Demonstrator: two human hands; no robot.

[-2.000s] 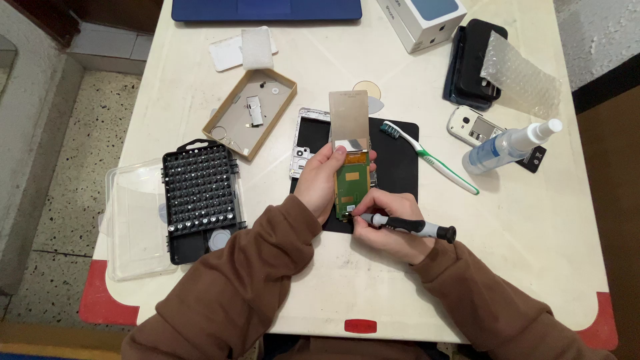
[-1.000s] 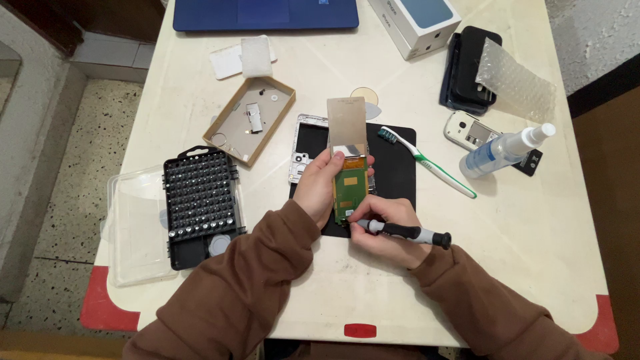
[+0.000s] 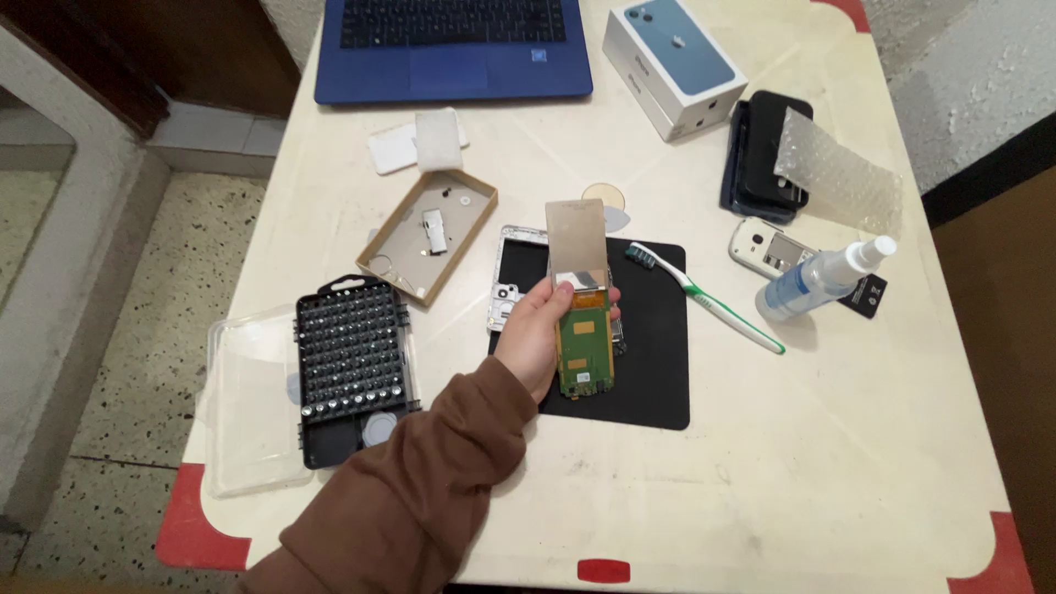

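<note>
My left hand (image 3: 535, 334) grips a green phone circuit board (image 3: 587, 346) near its upper end, where a flat metal-backed display panel (image 3: 576, 239) joins it by an orange flex cable. The board is held above a black mat (image 3: 652, 355). Behind my fingers lies a white phone frame (image 3: 505, 280) at the mat's left part, partly hidden by the hand. A toothbrush (image 3: 714, 307) with a green and white handle rests across the mat's right edge. My right hand is out of view, and so is the screwdriver.
Left stands a screwdriver bit case (image 3: 351, 355) with a clear lid (image 3: 252, 400); above it, a cardboard tray (image 3: 458, 256) of small parts. A blue laptop (image 3: 450, 78) and iPhone boxes (image 3: 681, 62) are at the back. Right are a spray bottle (image 3: 813, 285), a phone shell (image 3: 763, 247) and bubble wrap (image 3: 841, 173).
My right hand has left the lower end of the board and gone out of view, and the screwdriver it held is no longer seen. My left hand still holds the board.
</note>
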